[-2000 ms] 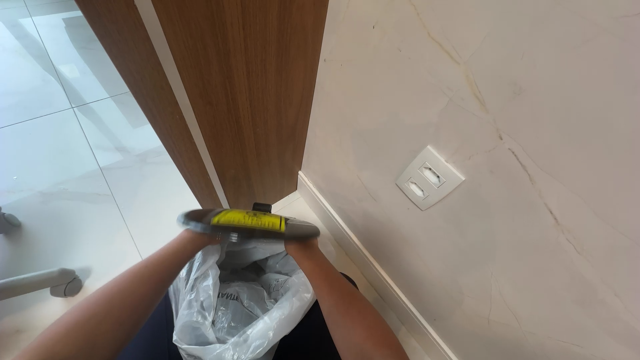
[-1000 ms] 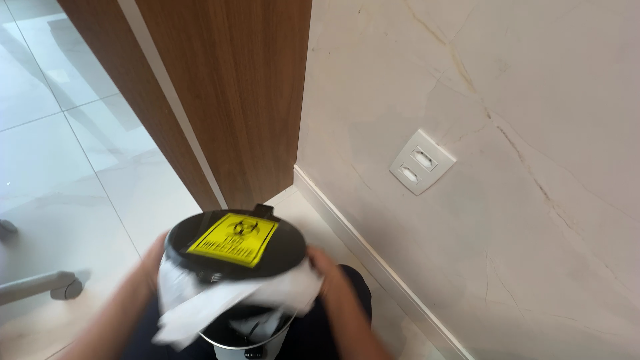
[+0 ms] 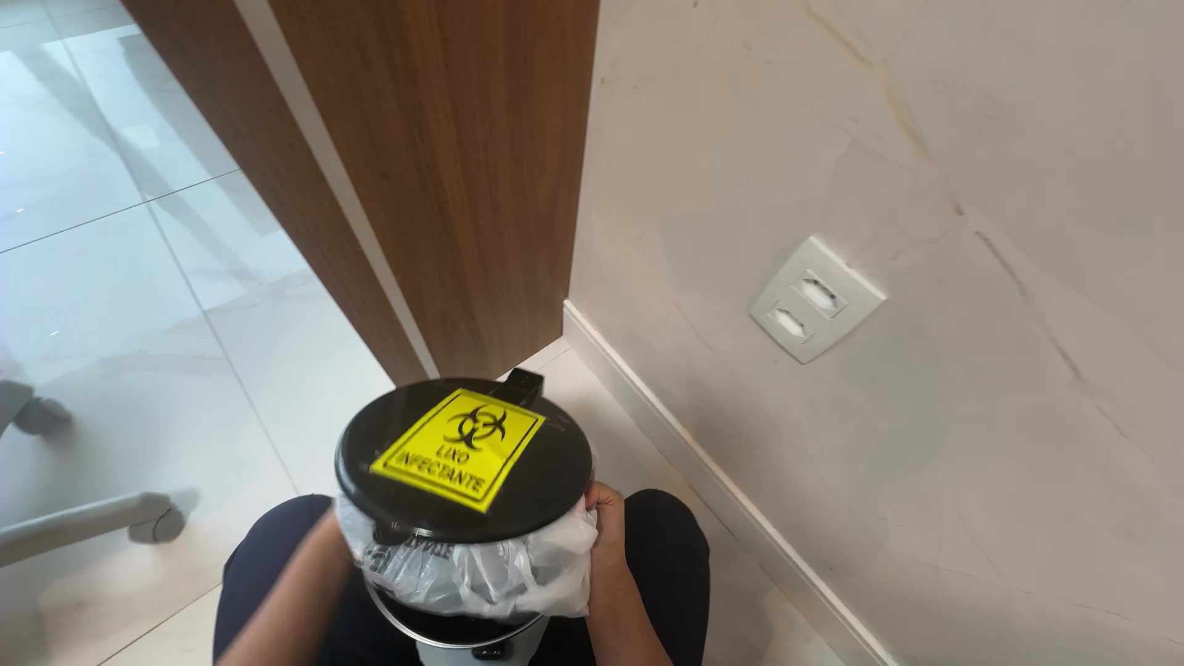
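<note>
A round black bin lid with a yellow biohazard sticker sits above a white plastic bag. The bag is bunched around the rim just under the lid. Below it show a metal-edged ring and part of the pale bin body. My right hand is at the bag's right side, fingers curled against the plastic under the lid's edge. My left hand is at the bag's left side, blurred and largely hidden behind lid and bag. The bin stands between my knees.
A wooden panel rises just beyond the bin and meets the marble-patterned wall on the right. That wall carries a white socket plate and a baseboard. At the left, a chair base with casters stands on the tiled floor.
The lid, seen nearly edge-on and then tilted, now shows its top more fully. The bag, spread open below it at first, is now gathered around the rim.
</note>
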